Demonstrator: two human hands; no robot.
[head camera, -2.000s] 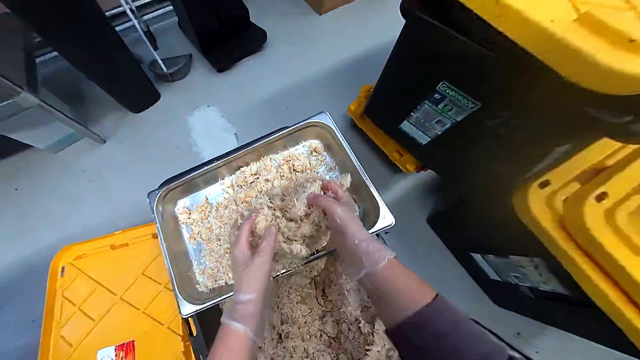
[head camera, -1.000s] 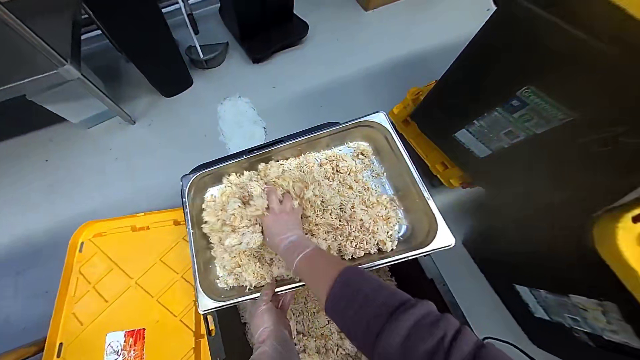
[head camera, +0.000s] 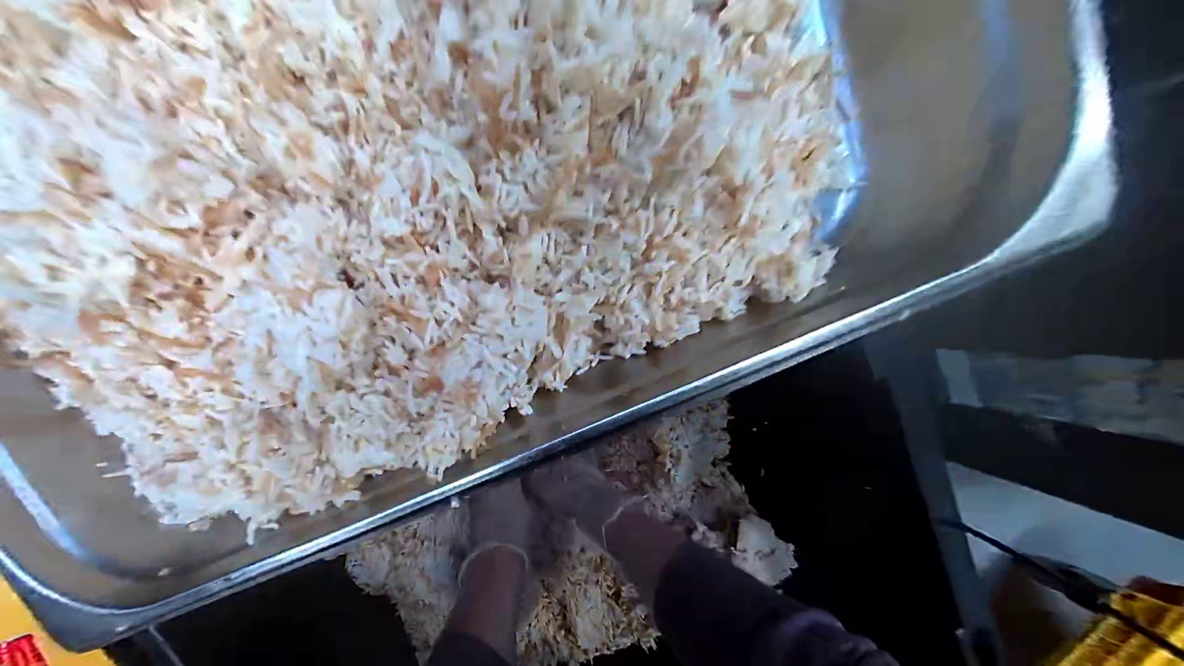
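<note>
A steel pan (head camera: 962, 139) fills much of the view, close up, with a broad layer of pale, light-brown shredded material (head camera: 416, 231) in it. Below the pan's near edge, both hands, in clear gloves, reach into more of the shredded material (head camera: 592, 610) inside a dark container. My left hand (head camera: 499, 518) is at the lower middle, and my right hand (head camera: 578, 490) lies just right of it. The fingertips of both are hidden under the pan's rim or in the shreds, so their grip does not show.
The dark container (head camera: 832, 462) extends below the pan. A yellow lid (head camera: 74, 655) shows at the lower left corner. At the lower right are a yellow object (head camera: 1124, 629) and a thin black cord (head camera: 1027, 564). A dark bin with a label (head camera: 1064, 393) stands at the right.
Both hands have left the pan area and are now down in the container below its near edge. The view has moved much closer to the pan.
</note>
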